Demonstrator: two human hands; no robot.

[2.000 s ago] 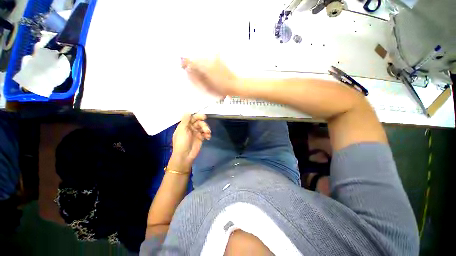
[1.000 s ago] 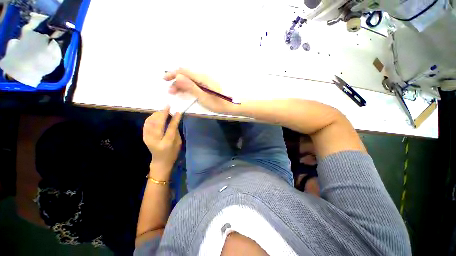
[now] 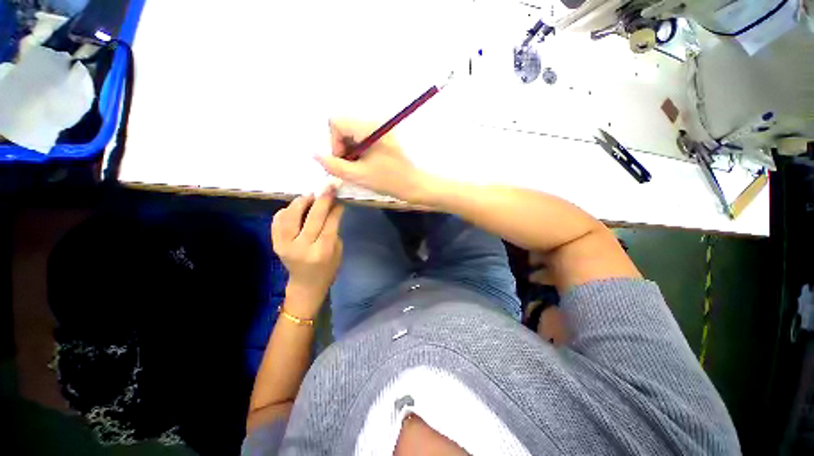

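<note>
My right hand is at the table's front edge and holds a slim dark red pencil or pen, its far end pointing up and right. My left hand is just below and left of it, palm down, fingertips at the table edge. The fingertips of both hands nearly meet. A small white piece seems to lie under or between the fingers, hard to tell from the white table.
A blue basket with scraps stands at the left. Black thread snips lie right of my right forearm. The sewing machine is at the upper right. Black cloth with pale embroidery hangs left of my knees.
The pencil has swung from pointing down-right to pointing up-right in my right hand. My left hand has moved slightly right, closer to the right fingertips. The view has shifted slightly.
</note>
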